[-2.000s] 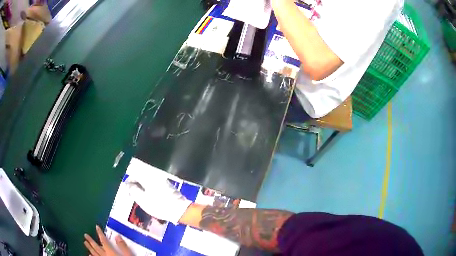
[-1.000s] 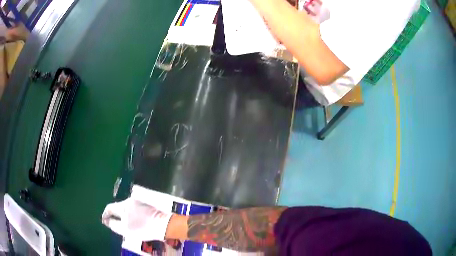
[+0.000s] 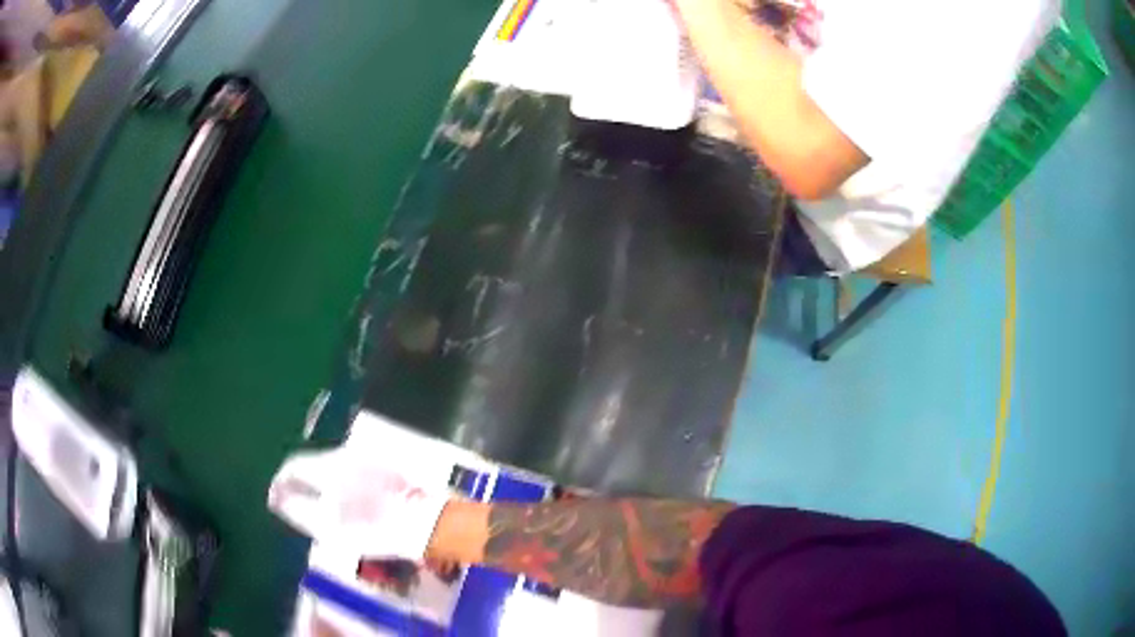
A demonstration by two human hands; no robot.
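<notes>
My right hand (image 3: pixel 361 502), in a white glove, is over the left edge of the printed sheet (image 3: pixel 479 604) at the bottom. Its fingers point left and are blurred; I cannot tell whether they hold anything. My tattooed forearm comes in from the right. My left hand is not in view. A long black housing (image 3: pixel 187 218) with a pale strip lies on the green surface at upper left. White covers (image 3: pixel 69 448) lie at lower left. Another unit (image 3: pixel 162 566) is partly visible below them, blurred.
A dark, scuffed worktable (image 3: pixel 560 299) runs up the middle. A person in a white shirt (image 3: pixel 915 106) sits at the far end, with an arm over a white cover (image 3: pixel 635 75) on a black housing. A stool (image 3: pixel 902 264) and green crates (image 3: pixel 1027 131) are at right.
My left hand has gone out of view at the bottom. My gloved hand has moved to the sheet's left edge. The neighbour's white cover has come down over the black housing.
</notes>
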